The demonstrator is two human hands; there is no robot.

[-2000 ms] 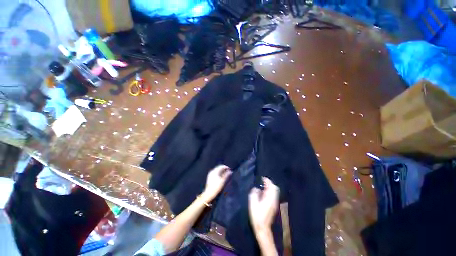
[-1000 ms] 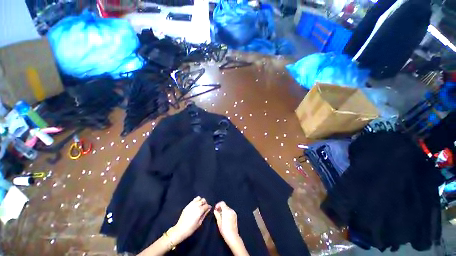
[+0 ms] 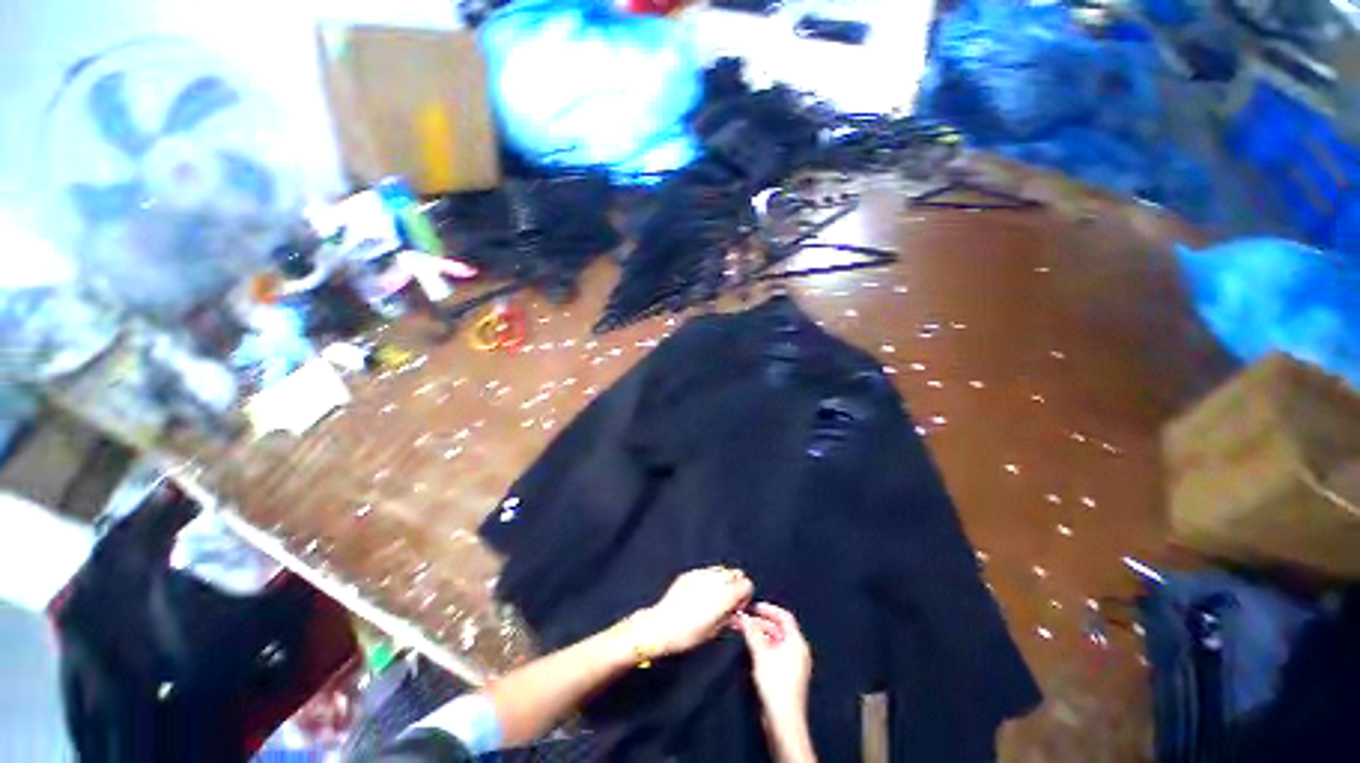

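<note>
A black jacket (image 3: 806,522) lies front up on the brown table (image 3: 1029,328), its collar towards the far side and its sleeves spread to both sides. Small pale cuff buttons show at the left sleeve end. My left hand (image 3: 698,608) and my right hand (image 3: 776,650) meet at the jacket's front edge, fingertips pinching the cloth close together. A button between the fingers is too small and blurred to tell. The view is blurred.
Black hangers (image 3: 835,254) lie heaped at the far side. Scissors (image 3: 498,328) with red-yellow loops and small bottles lie left, near a fan (image 3: 157,134). An open cardboard box (image 3: 1268,462) and folded dark garments (image 3: 1216,656) are at right. Dark cloth (image 3: 194,641) hangs lower left.
The view has swung left, so the table things appear farther right. Since two seconds ago, my hands have come together and the front edges have closed over the lining.
</note>
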